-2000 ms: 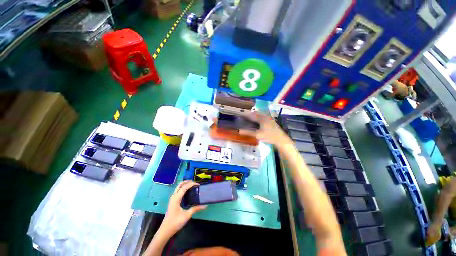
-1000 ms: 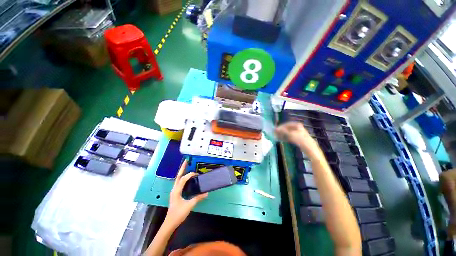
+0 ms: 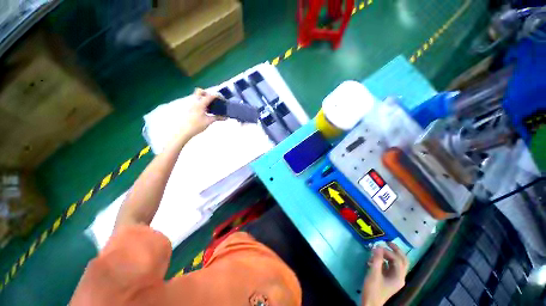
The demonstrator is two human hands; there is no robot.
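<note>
My left hand point(image 3: 196, 117) grips one end of a dark plastic housing point(image 3: 240, 112) over the white sheet point(image 3: 206, 158), beside several housings laid in rows. My right hand point(image 3: 388, 272) is at the front right end of the button panel point(image 3: 350, 210), fingers curled around a small white piece point(image 3: 379, 244) that shows at the fingertips. The orange-brown fixture point(image 3: 410, 179) on the drilled press plate point(image 3: 402, 225) carries a dark, blurred housing point(image 3: 432, 177).
A white and yellow tub point(image 3: 346, 106) and a dark blue flat pad point(image 3: 306, 152) stand left of the press plate. The blue press head is at the right edge. Rows of dark housings point(image 3: 488, 263) lie at the lower right. Cartons point(image 3: 206, 36) and a red stool point(image 3: 326, 23) are on the floor.
The view has turned left. My left hand has carried its housing from before the press to the white sheet. My right hand has moved from the fixture's side to the table's front.
</note>
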